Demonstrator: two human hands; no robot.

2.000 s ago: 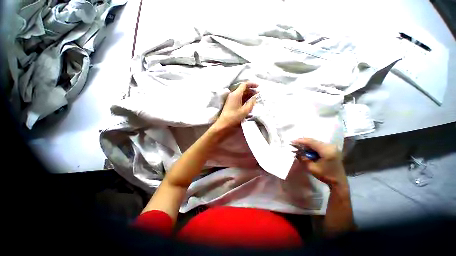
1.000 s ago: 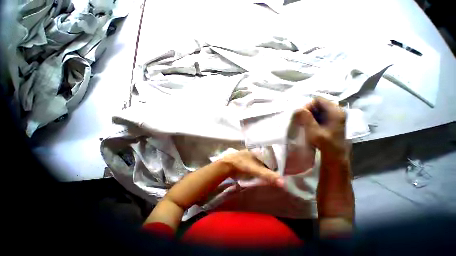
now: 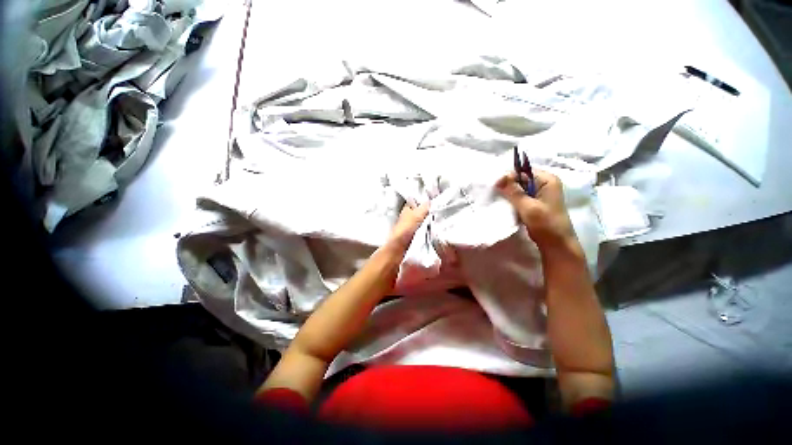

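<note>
A pale grey-beige garment point(image 3: 330, 195) lies spread and creased before me, partly washed out by glare, with its near part over the table's front edge. My left hand point(image 3: 410, 228) grips a bunched part of the cloth near the middle. My right hand point(image 3: 537, 202) holds small dark blue snips point(image 3: 523, 172), their blades pointing up and away from me. Its fingers also touch or pinch the cloth's edge at their left. My left fingertips are partly hidden by the folds. No loose thread can be made out.
A large heap of grey-beige garments point(image 3: 82, 130) lies at the far left. A white pad point(image 3: 734, 130) with a black pen point(image 3: 712, 80) lies at the right. A clear plastic item point(image 3: 729, 300) sits on grey cloth below right. A dark seam line point(image 3: 234, 96) crosses the white table.
The white doubled piece is no longer held out flat; the cloth is bunched between the hands. Compared with one second ago, my left hand has moved up and my right hand slightly left, snips now visible.
</note>
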